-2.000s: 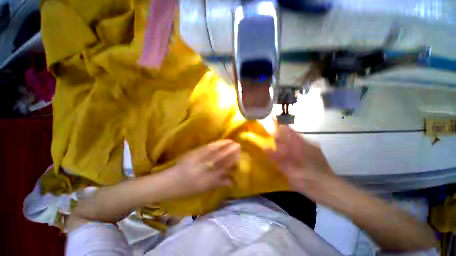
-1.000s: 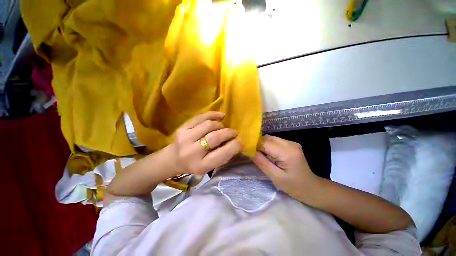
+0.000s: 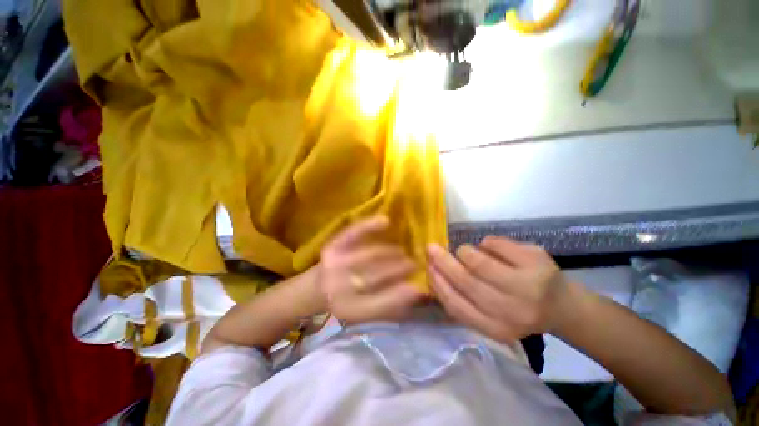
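Note:
The mustard-yellow fabric (image 3: 200, 125) spreads over the left of the machine bed, and its narrow right edge runs down to the table's front edge. My left hand (image 3: 370, 270), blurred and with a ring, holds the fabric near its lower end. My right hand (image 3: 495, 287) pinches the fabric's lower right edge with its fingertips, close beside my left hand. The presser foot (image 3: 457, 73) shows at the top centre, to the right of the fabric and apart from it. The needle is too blurred to tell.
Thread snips (image 3: 597, 65) and a yellow ring handle (image 3: 539, 18) lie at the upper right. A grey ruler-like strip (image 3: 599, 231) edges the table. White cloth with yellow strips (image 3: 171, 312) hangs at the lower left. Dark red cloth (image 3: 62, 308) is at the far left.
The view first tilted down from the machine head, then slightly back up. The fabric's right edge moved from beside the presser foot to the table's front edge. My right hand's fingers have closed up beside my left.

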